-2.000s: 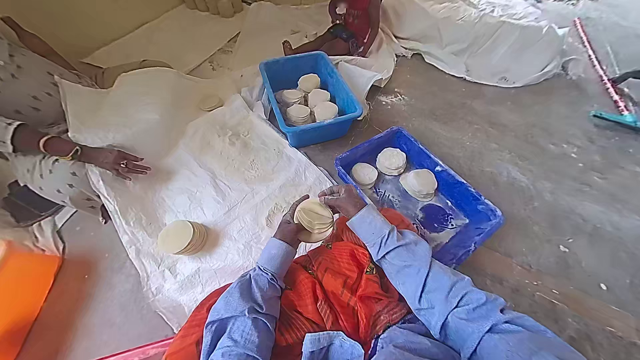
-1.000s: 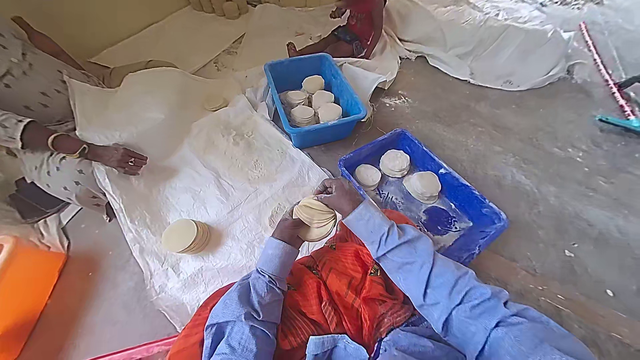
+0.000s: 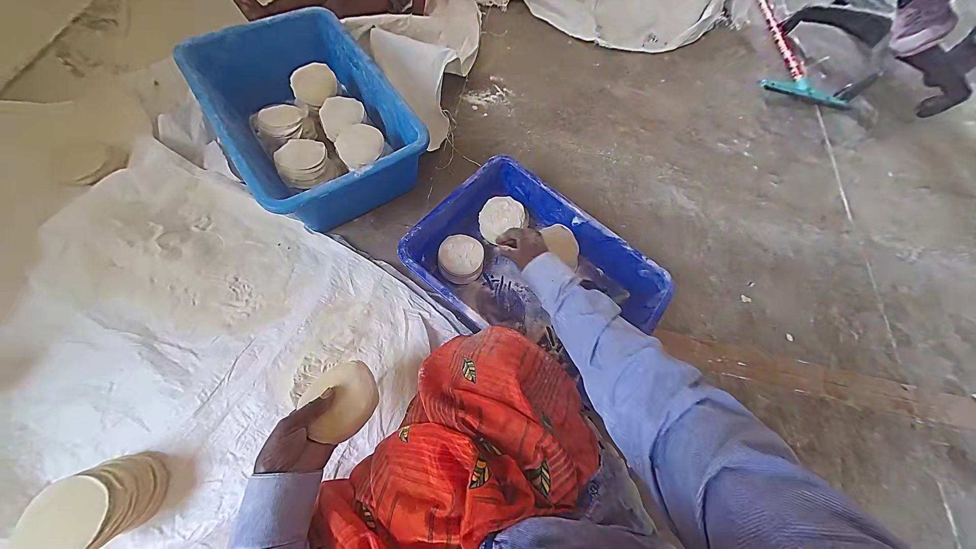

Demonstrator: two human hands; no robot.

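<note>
My left hand [image 3: 297,438] holds a small stack of thin round dough discs [image 3: 347,400] over the white sheet [image 3: 252,320], its thumb on top. My right hand [image 3: 522,245] is inside the dark blue plastic tray [image 3: 633,268], its fingertips at the edge of a stack of discs [image 3: 502,217]; whether it grips anything cannot be told. Beside it in the tray are another stack [image 3: 460,258] and a partly covered one [image 3: 562,245]. A tall leaning stack of discs [image 3: 99,499] lies on the sheet at the lower left.
A lighter blue plastic tub [image 3: 366,197] with several disc stacks [image 3: 301,158] stands beyond the tray. Flour is strewn on the sheet. A floor squeegee [image 3: 804,91] lies on the concrete floor at the upper right, near a person's foot [image 3: 945,84]. Orange patterned cloth [image 3: 473,412] covers my lap.
My right hand has left the discs in my left hand and moved into the dark blue tray. My left hand has moved left with its discs. The view has shifted right.
</note>
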